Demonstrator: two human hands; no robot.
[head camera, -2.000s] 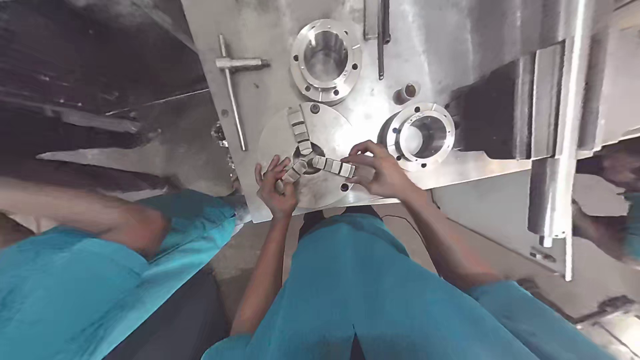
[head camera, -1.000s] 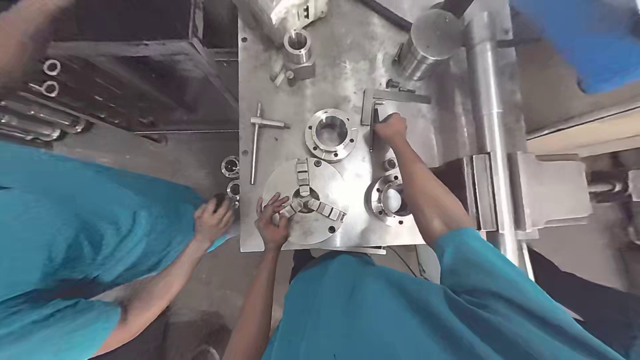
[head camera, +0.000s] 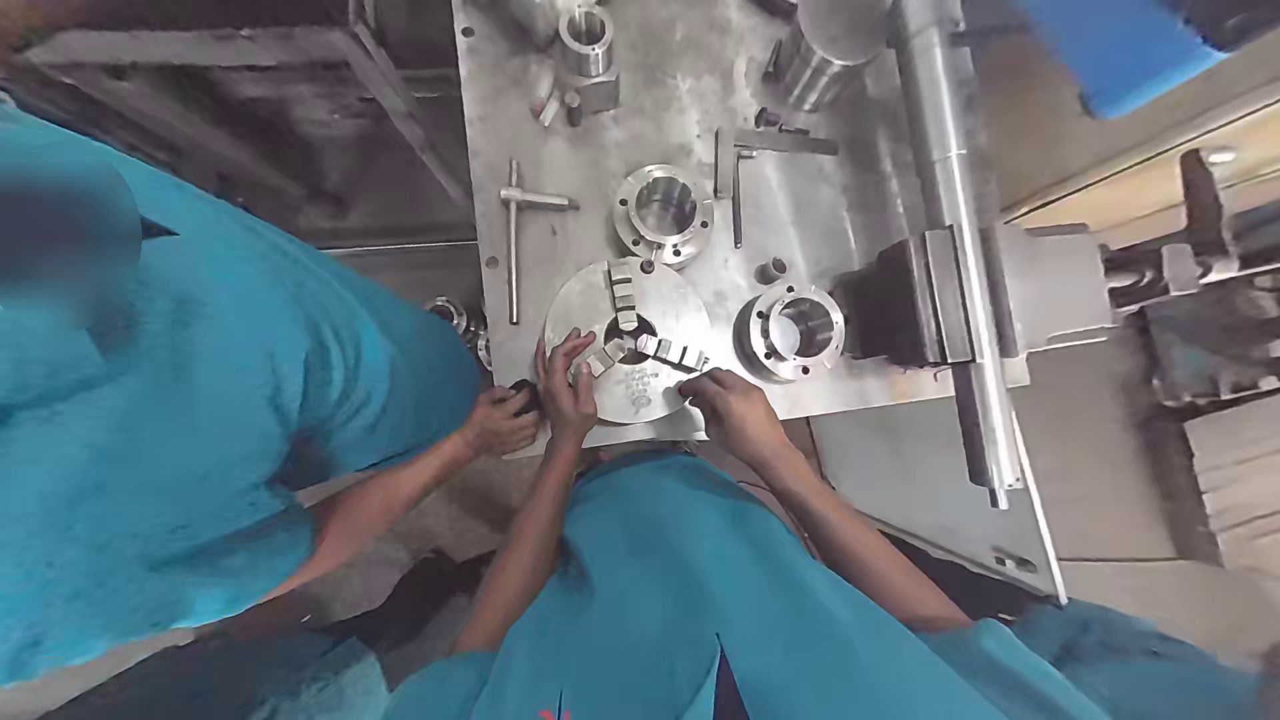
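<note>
A round three-jaw lathe chuck (head camera: 665, 300) lies face up near the front edge of the metal table. My left hand (head camera: 568, 390) rests on its left rim, fingers spread beside the lower left jaw. At the chuck's lower right, my right hand (head camera: 730, 408) has its fingers bent together at the outer end of the right jaw; whether they hold something small cannot be told. Behind the chuck sits a flanged steel ring (head camera: 640, 235), and a second flanged ring (head camera: 768, 345) is to the right. A T-handle chuck key (head camera: 513, 255) lies at the left.
A steel square (head camera: 785, 142) and a hex key (head camera: 738, 200) lie farther back. Beyond are a steel cylinder (head camera: 815, 75) and a bored sleeve (head camera: 586, 45). A vise-like block and long bar (head camera: 960, 200) stand right. A co-worker's hand (head camera: 500, 420) holds something dark by the left corner.
My right hand has come back from the hex key beside the square to the chuck's right jaw. The co-worker's hand has moved right, close to my left hand.
</note>
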